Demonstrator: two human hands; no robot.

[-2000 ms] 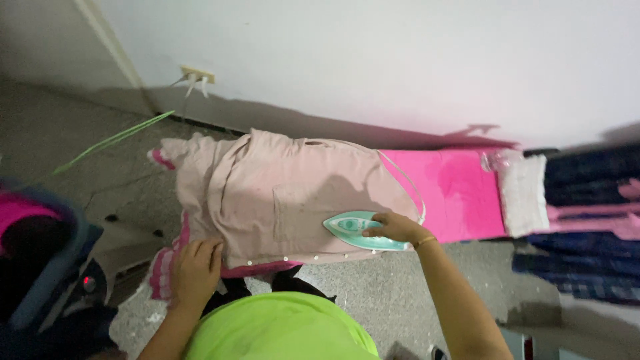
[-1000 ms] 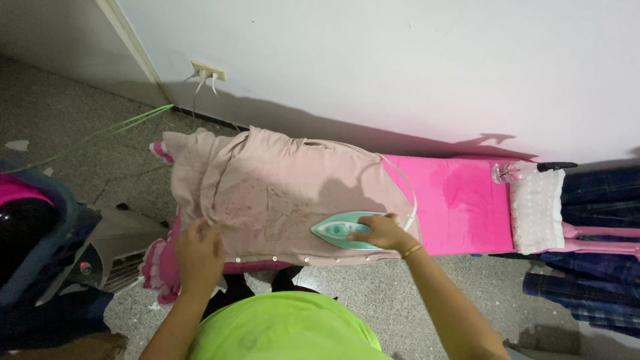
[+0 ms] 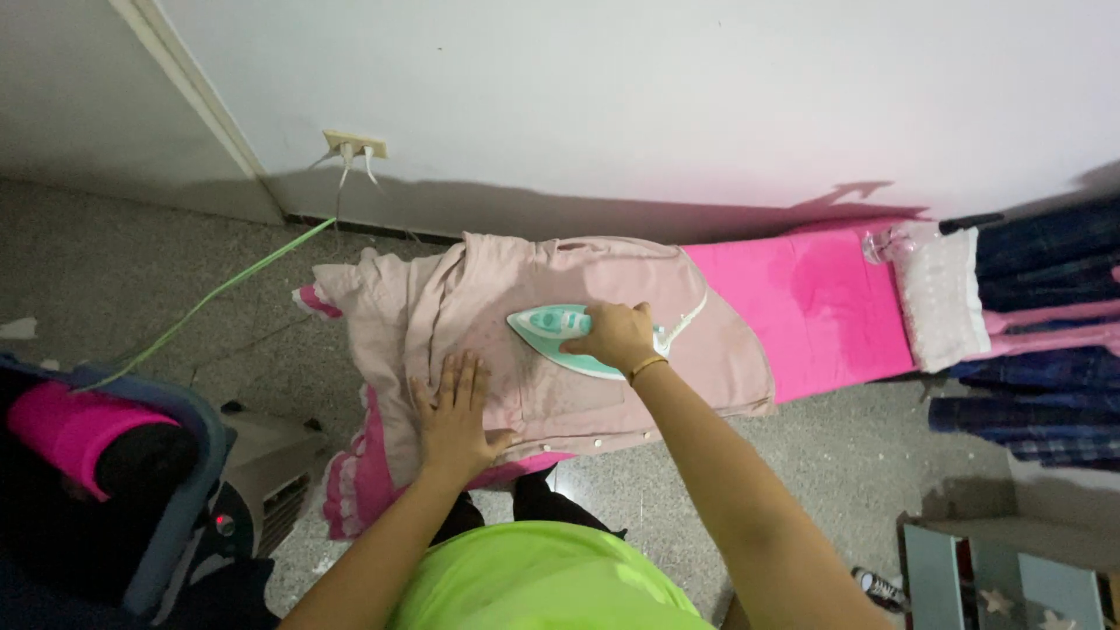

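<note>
A pale pink buttoned garment (image 3: 560,271) lies spread over a bright pink ironing board (image 3: 814,306), with damp-looking specks near its middle. My right hand (image 3: 619,337) is closed around the handle of a teal and white clothes iron (image 3: 551,337), whose soleplate rests on the cloth with its tip toward the left. The iron's white cord runs up to the right over the garment. My left hand (image 3: 459,420) lies flat on the fabric, left of and below the iron, fingers spread. Small white buttons (image 3: 598,443) line the garment's near edge.
A folded white cloth (image 3: 943,297) and a clear plastic bottle (image 3: 888,243) lie at the board's right end. Dark plaid garments (image 3: 1041,262) hang beyond. A wall outlet (image 3: 354,143) holds plugs. At left stands a blue basket (image 3: 197,437) with dark and pink things, a green cord (image 3: 219,293) above it.
The iron, in my right hand, has moved up the garment, away from the buttoned edge. My left hand has shifted right and now lies flat with its fingers spread.
</note>
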